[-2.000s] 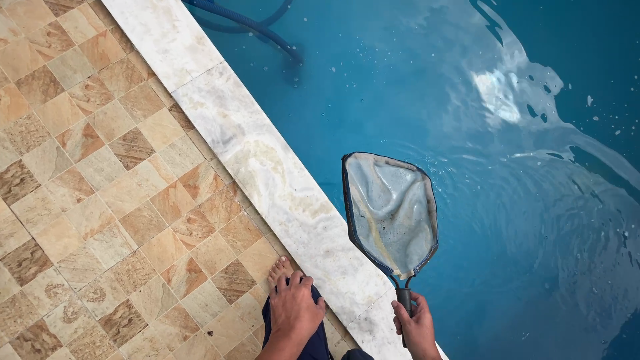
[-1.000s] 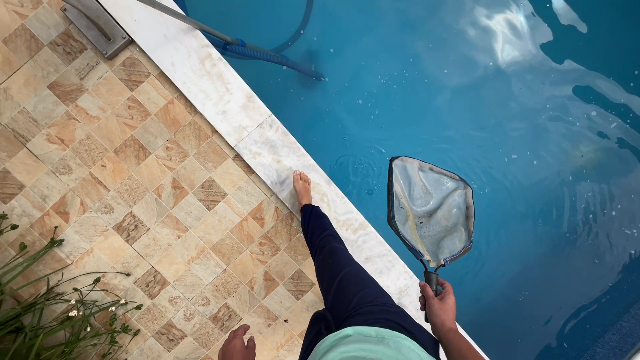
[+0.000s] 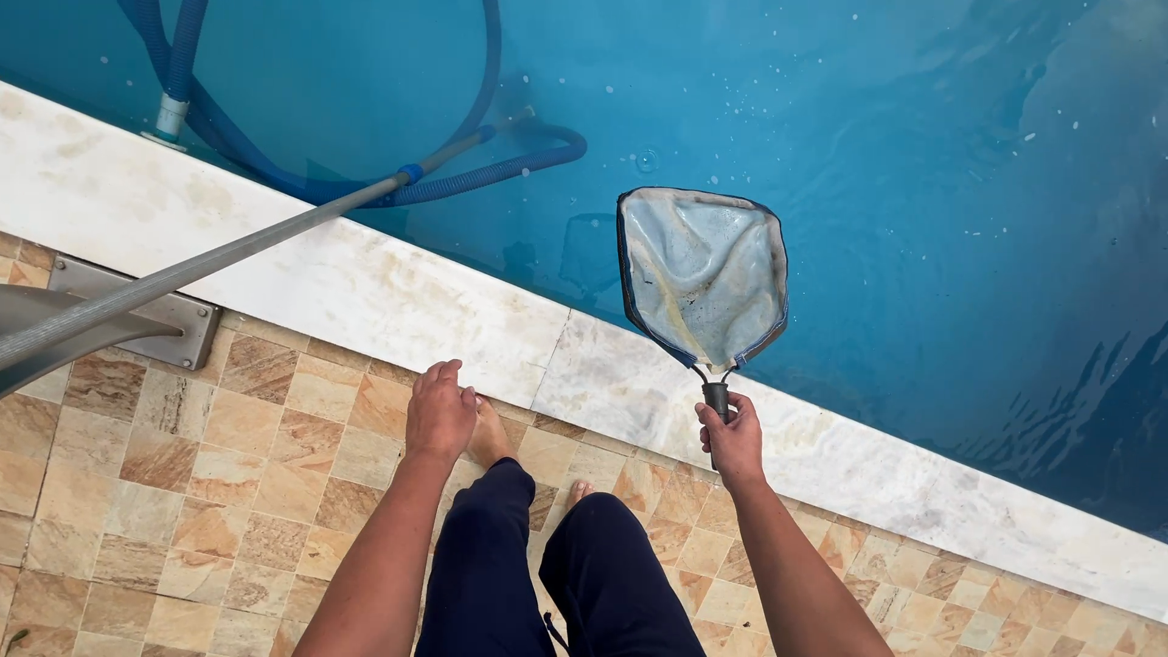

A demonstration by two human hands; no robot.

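Note:
My right hand grips the dark handle of a pool skimmer net. Its pale mesh, stained and with a few dark specks, is held above the pool's edge and the blue water. My left hand holds nothing; it hovers over the tiles beside the marble coping, just in front of my bare foot, fingers close together and pointing forward. Whether the left fingers are fully closed is not plain. A grey telescopic pole slants over the coping at the left, its far end in the water by a blue pool hose.
White marble coping runs diagonally between the water and the tiled deck. A metal base plate is fixed to the deck at the left, with a curved metal part under the pole. A hose cuff stands near the pool wall.
The view has turned and shifted toward the pole and hose. My left hand has come forward from low in the view one second ago. The skimmer net stays in my right hand.

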